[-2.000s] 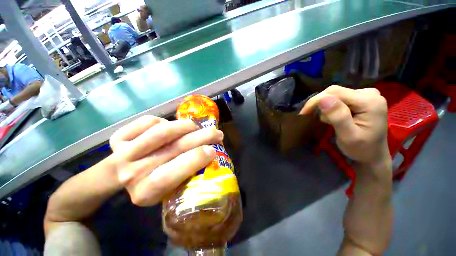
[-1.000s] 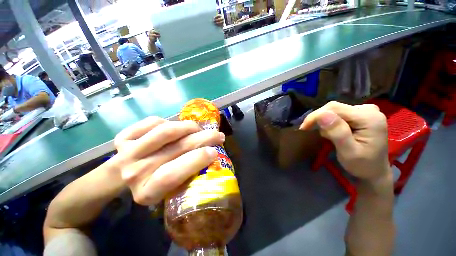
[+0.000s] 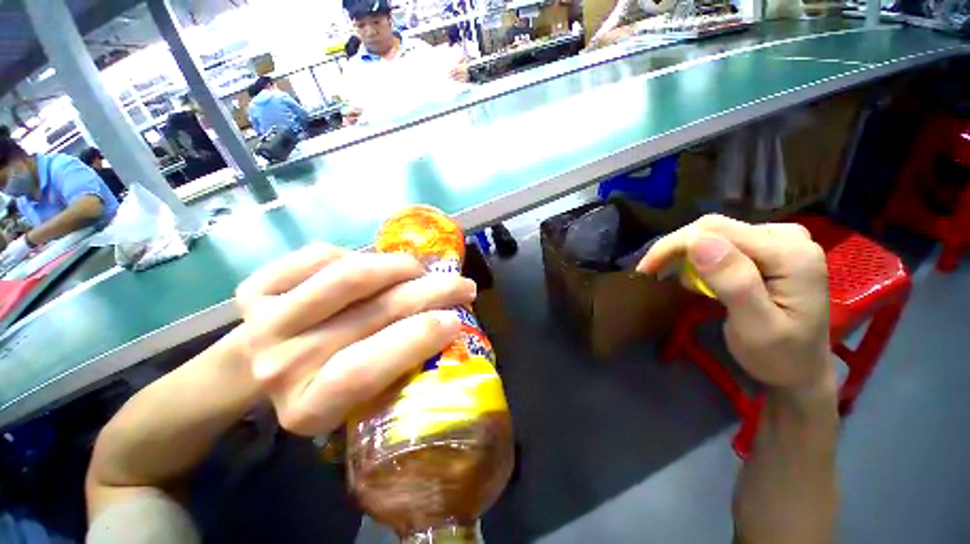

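A clear plastic drink bottle (image 3: 431, 457) with amber liquid and a yellow, orange and blue label is in the lower middle. Its neck points down to the picture's bottom edge and its orange base end is up, over the bench's edge. My left hand (image 3: 346, 335) is closed around the bottle's middle, fingers across the label. My right hand (image 3: 761, 287) is at the right, fingers curled, with a small yellow bottle cap (image 3: 699, 278) pinched between thumb and fingers, mostly hidden. No cap shows on the bottle's neck, which is partly cut off.
A green line bench (image 3: 447, 170) crosses the view. A clear bag (image 3: 149, 239) lies by a post at the left. Below are an open carton (image 3: 612, 308) and a red stool (image 3: 862, 276). One person (image 3: 394, 74) stands across the line; another (image 3: 59, 197) sits at the left.
The yellow cap now shows between my right fingers. The pale sheet across the line has tipped down and a person shows behind it. The view has shifted slightly; my hands hold nearly the same pose.
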